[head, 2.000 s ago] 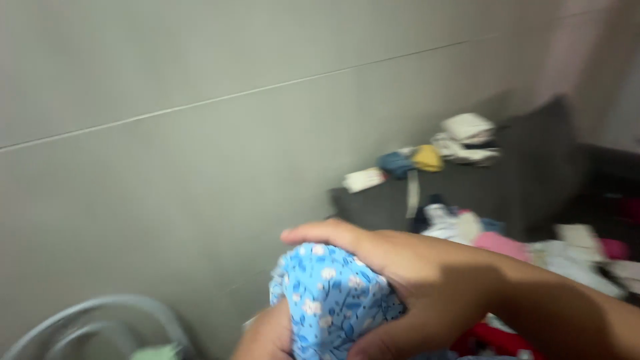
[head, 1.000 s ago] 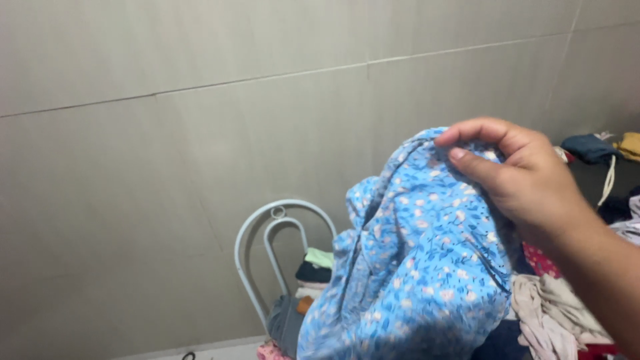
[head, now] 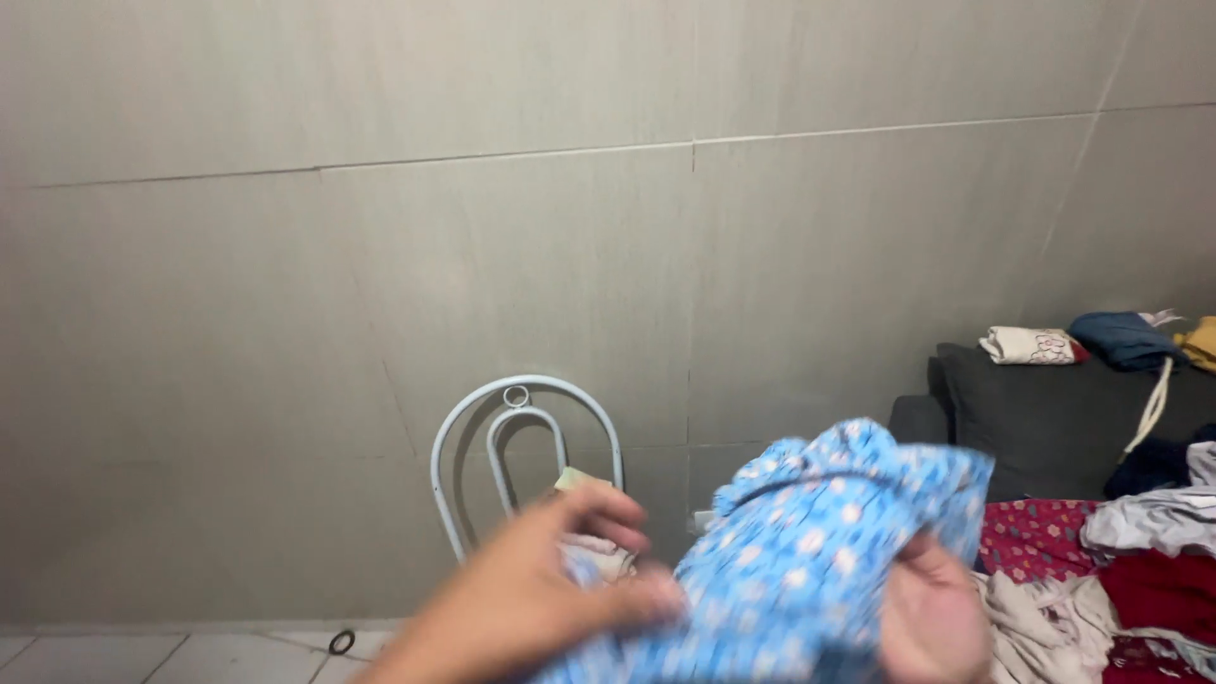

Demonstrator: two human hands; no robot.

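Observation:
A light blue floral cloth garment point(head: 807, 532) hangs loosely in my right hand point(head: 936, 608), pinched between thumb and fingers near its right edge. My left hand point(head: 560, 570), blurred, is to the left of the cloth with its fingers apart and nothing visibly gripped. The lower part of the garment runs out of view at the bottom, behind my left hand.
A white metal chair back point(head: 527, 385) stands by the grey tiled wall, folded cloth partly showing at it. At right, a dark grey sofa point(head: 1016, 427) carries a rolled white cloth point(head: 1031, 346), a blue one point(head: 1126, 339) and heaped clothes point(head: 1154, 589). A black ring point(head: 342, 643) lies on the floor.
The blue floral garment was bunched between both hands, then spread out and hanging from one raised hand. It is now lower, and my left hand shows beside it, fingers apart.

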